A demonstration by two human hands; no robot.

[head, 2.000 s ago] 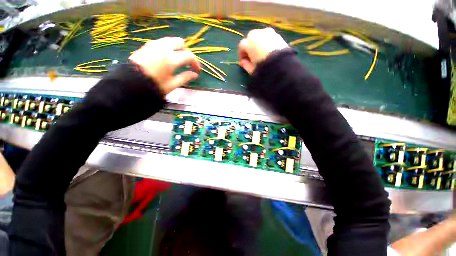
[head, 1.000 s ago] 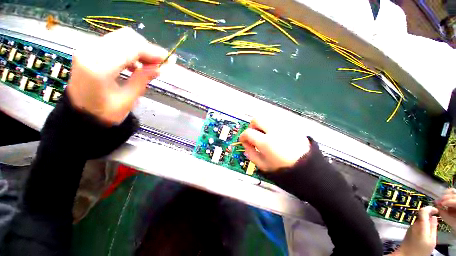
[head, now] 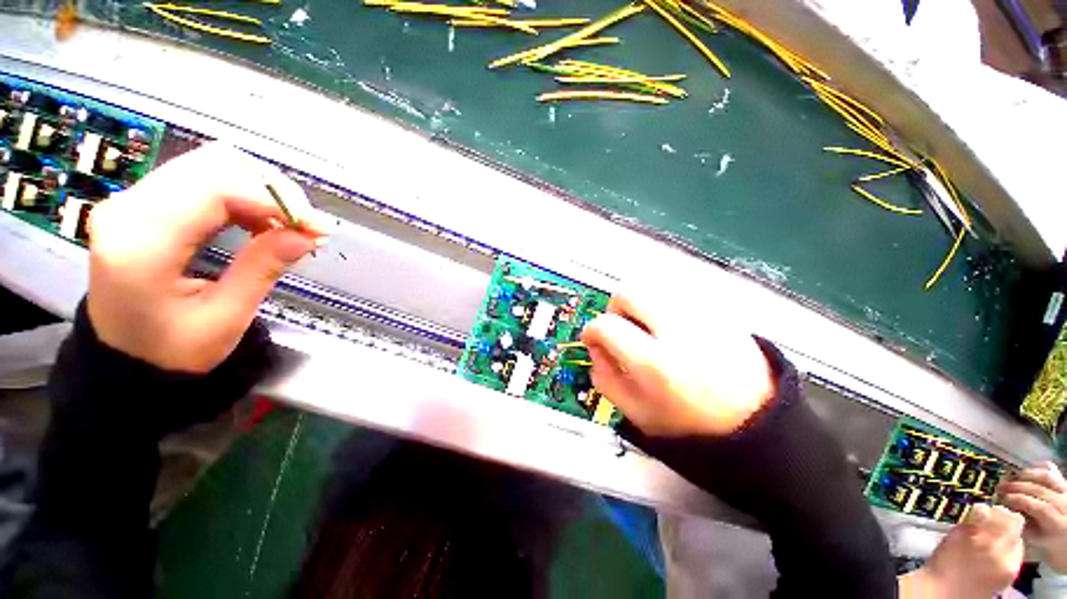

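Observation:
A green PCB panel (head: pixel 523 328) with repeated small circuits lies in the conveyor rail in front of me. My right hand (head: pixel 673 365) is over its right part, fingers pinched on a yellow lead wire (head: pixel 573 346) at the board surface; the hand hides that part of the panel. My left hand (head: pixel 187 257) is raised over the rail to the left of the panel, thumb and finger pinching a short green-looking wire (head: pixel 281 204) whose end points up.
Loose yellow wires (head: pixel 608 78) lie on the green bench top (head: pixel 515 140) behind the rail (head: pixel 386 152). Another panel (head: pixel 76 152) is at the left, one more (head: pixel 936 470) at the right, where another person's hands (head: pixel 989 544) work. A thin silver tool (head: pixel 940 197) lies among the wires.
Both hands came from the bench wires to the conveyor. Over the last second, my left hand moved left and down with its wire; my right hand stays at the panel. The view has shifted.

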